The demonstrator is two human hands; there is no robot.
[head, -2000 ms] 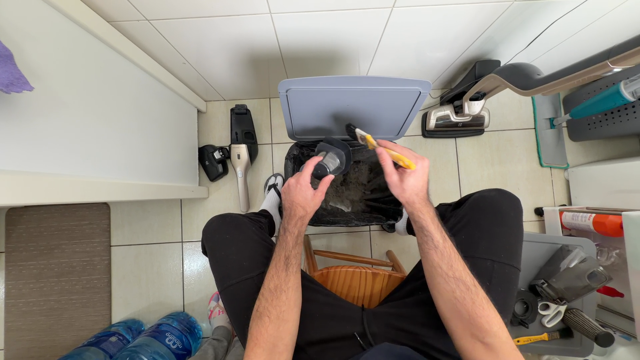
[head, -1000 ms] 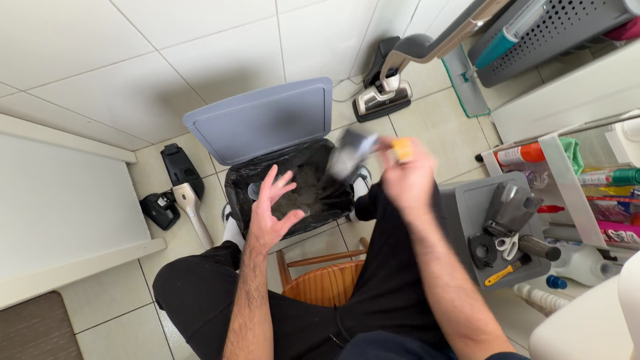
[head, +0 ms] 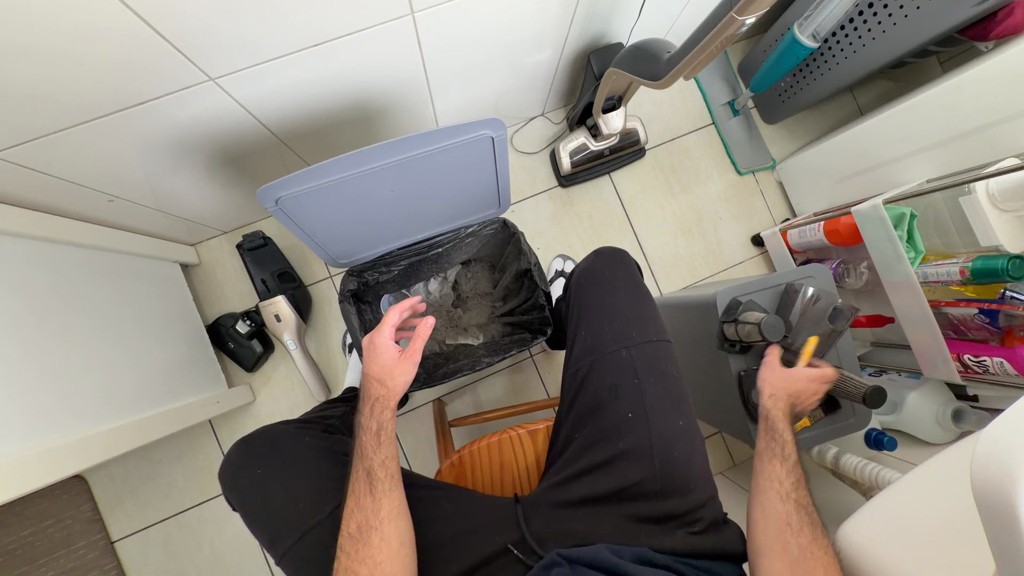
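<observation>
My left hand [head: 398, 350] hovers empty, fingers apart, over the near left rim of a trash bin lined with a black bag [head: 524, 300]. Grey dust and scraps [head: 472, 308] lie inside the bin. On the right, my right hand [head: 794, 386] is over a grey bin's lid, with a yellow-handled brush [head: 808, 350] between its fingers; the brush's head is hidden. Around that hand on the lid are a vacuum filter part [head: 752, 326], a clear dust cup [head: 812, 316] and a dark cylindrical filter [head: 860, 390].
An upright vacuum cleaner [head: 600, 148] and a flat mop [head: 732, 128] stand beyond the bins. At the left, a handheld vacuum body [head: 288, 340] lies on the tiles. A cart of cleaning bottles [head: 868, 232] borders the right side; a wooden stool [head: 504, 460] is between my legs.
My right hand has moved right, from above the black-lined bin to the grey lid. The dark filter part it carried a second ago now sits on the lid. The view has swung right.
</observation>
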